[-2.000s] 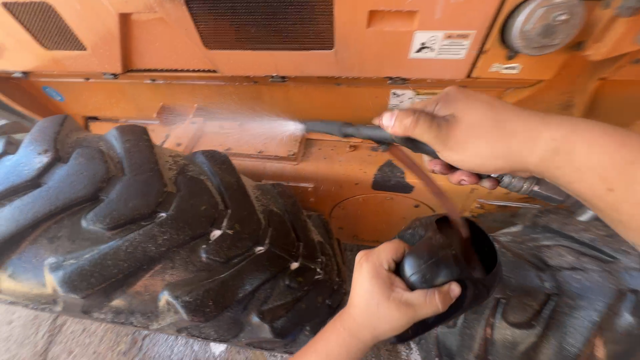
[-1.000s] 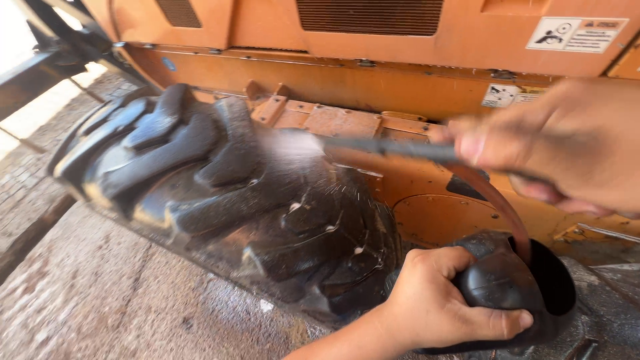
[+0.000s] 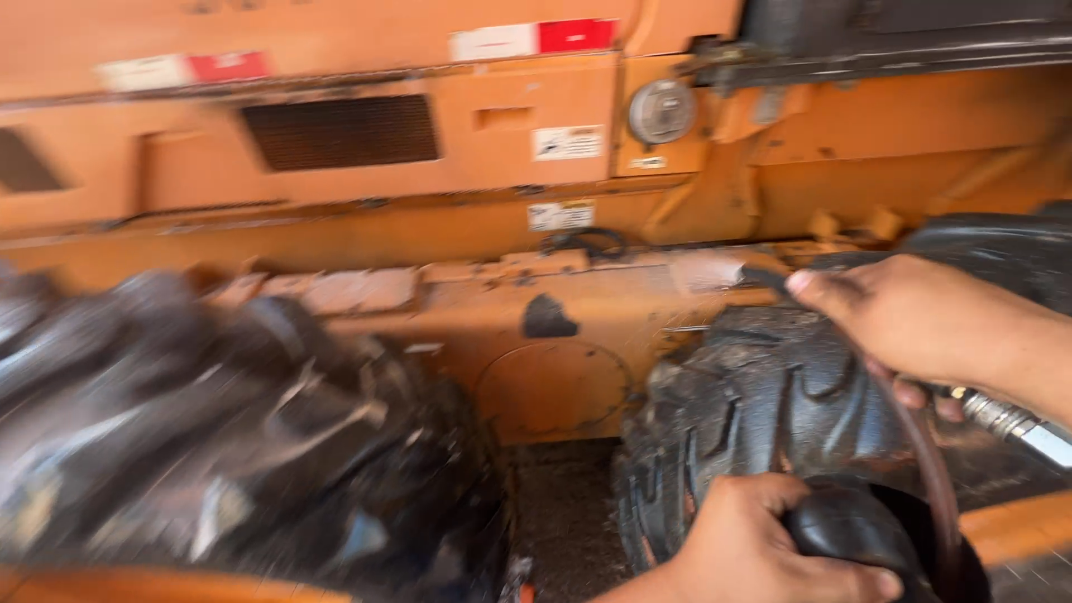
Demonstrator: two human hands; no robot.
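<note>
My right hand grips a black spray gun with a metal hose coupling behind it. Mist leaves its nozzle leftward, over the orange frame of a large machine. From the gun a reddish translucent tube runs down into the open mouth of a black container. That container is held by my left hand, at the bottom right. Beneath the gun stands a wet lugged tire; another large black tire fills the lower left, blurred.
Above the tires runs the orange body panel with a dark grille, a round lamp and warning stickers. A dark metal structure juts in at top right. Dark ground shows between the tires.
The view has swung right. The spray, which fell on the left tire one second ago, now lies over the frame by the right tire. Both hands keep their holds.
</note>
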